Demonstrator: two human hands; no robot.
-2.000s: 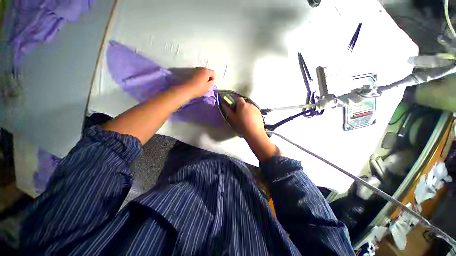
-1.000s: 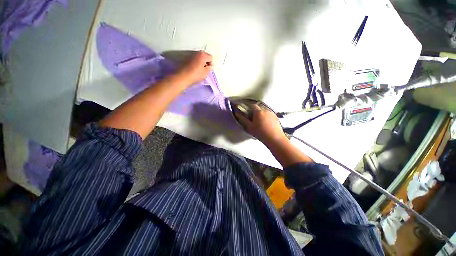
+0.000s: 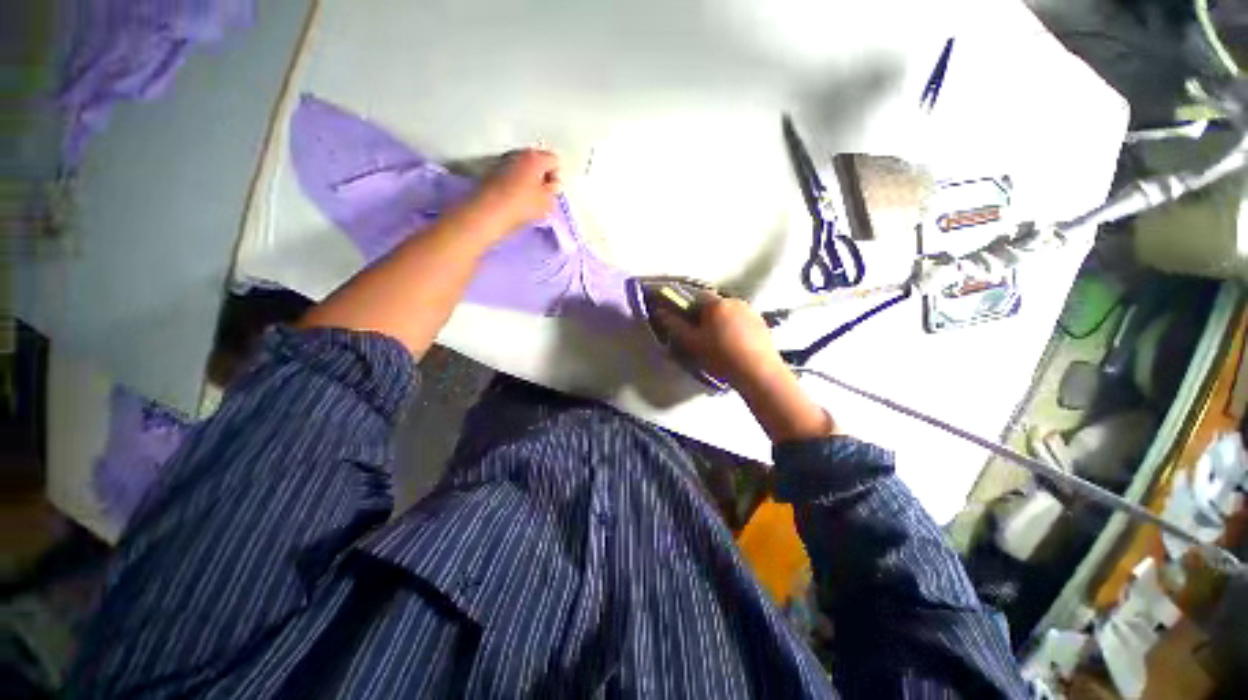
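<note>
A lilac garment piece (image 3: 527, 274) lies on the white table near its front edge, with its left part spread out and small gathers towards the right. My left hand (image 3: 523, 187) is closed on the piece's upper edge, and a narrow edge runs from it towards the iron. My right hand (image 3: 730, 342) grips the handle of the steam iron (image 3: 671, 313). The iron's tip end sits at the right end of the lilac piece. The soleplate is hidden from view.
Fabric shears (image 3: 827, 235), a tan-grey block (image 3: 887, 196), a clear flat case (image 3: 970, 308) and small dark snips (image 3: 938, 74) lie on the right. A wrapped hose (image 3: 1122, 203) and a thin cord (image 3: 985, 443) run off right. Crumpled lilac cloth (image 3: 137, 55) lies on the grey table (image 3: 164, 219).
The iron has moved right, away from my left hand, compared with two seconds ago. More of the lilac edge shows between them. The camera view has also shifted.
</note>
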